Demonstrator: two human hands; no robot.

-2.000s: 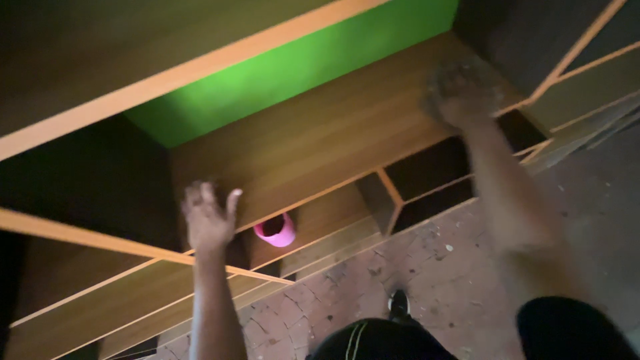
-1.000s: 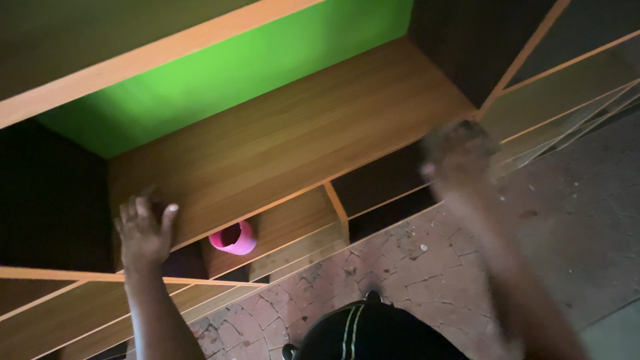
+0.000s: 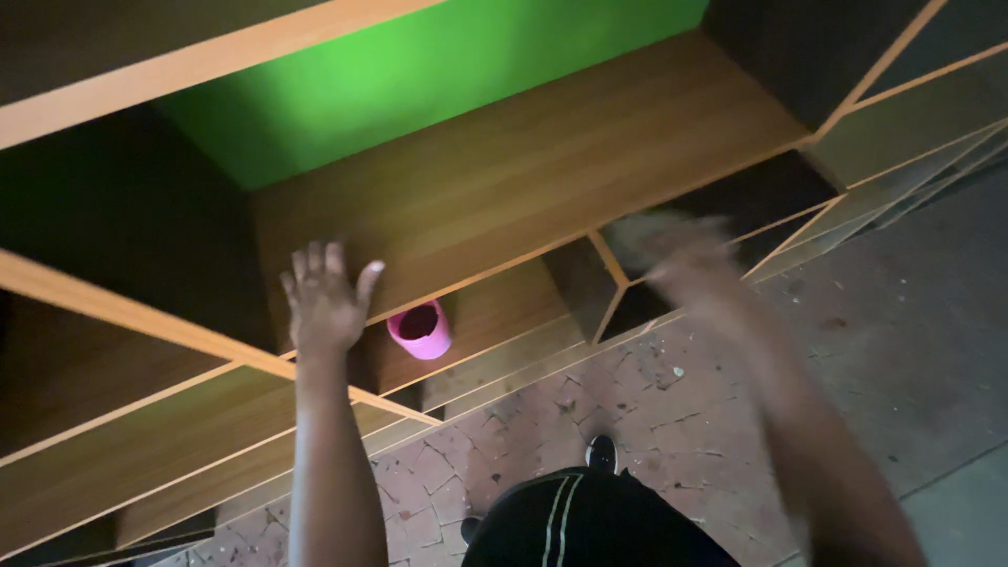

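My left hand [image 3: 327, 299] rests with its fingers spread on the left end of a wood-grain shelf board [image 3: 535, 157], near its front edge. My right hand [image 3: 689, 256] is blurred by motion and hangs in front of the shelf's front edge, over the small lower compartments. A greyish thing, perhaps a cloth, shows blurred at its fingers; what it is cannot be told. A pink cup-like container [image 3: 431, 340] with a dark inside stands on the lower shelf, just right of my left hand.
A green back panel [image 3: 472, 71] closes the shelf behind. Dark side panels [image 3: 756, 55] stand at both ends, and an upper shelf edge [image 3: 197, 51] juts out above. Small dividers [image 3: 606, 260] split the lower level. Below lies a cracked, speckled paved floor [image 3: 535, 441], with a dark shoe [image 3: 602, 453] on it.
My right hand was over the shelf board two seconds ago and is now in front of its edge. My left hand stays at the board's left end. The view has shifted.
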